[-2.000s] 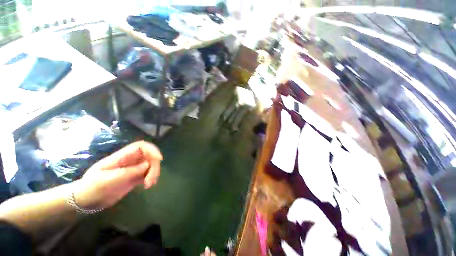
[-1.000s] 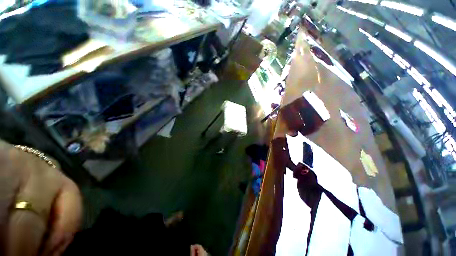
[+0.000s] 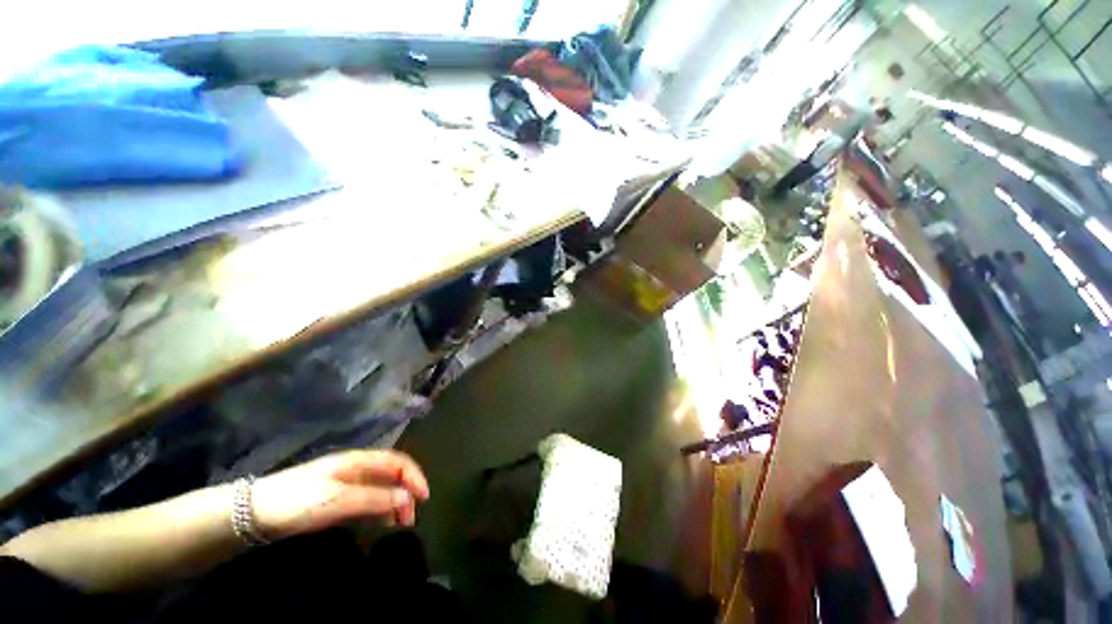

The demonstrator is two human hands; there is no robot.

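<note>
My left hand [image 3: 348, 490] reaches in from the lower left, with a bracelet at the wrist. Its fingers are loosely bent, and no object shows in it. It is over the floor, below the edge of the side bench, and touches nothing that I can see. My right hand is not in view. A dark maroon fabric stack [image 3: 829, 549] lies on the brown cutting table [image 3: 854, 402] at the lower right, with a white piece [image 3: 880, 536] along its right side.
A stool with a pale patterned seat [image 3: 576, 518] stands on the green floor [image 3: 524, 396]. The cluttered side bench [image 3: 402, 244] runs along the left, with blue fabric [image 3: 110, 116] on it. An open cardboard box [image 3: 659, 250] is at its far end. A small pale piece [image 3: 958, 536] lies on the table.
The view has moved forward along the aisle; the stool and maroon stack are nearer, and the large white patterns have left view. My left hand shows whole again, farther from the camera.
</note>
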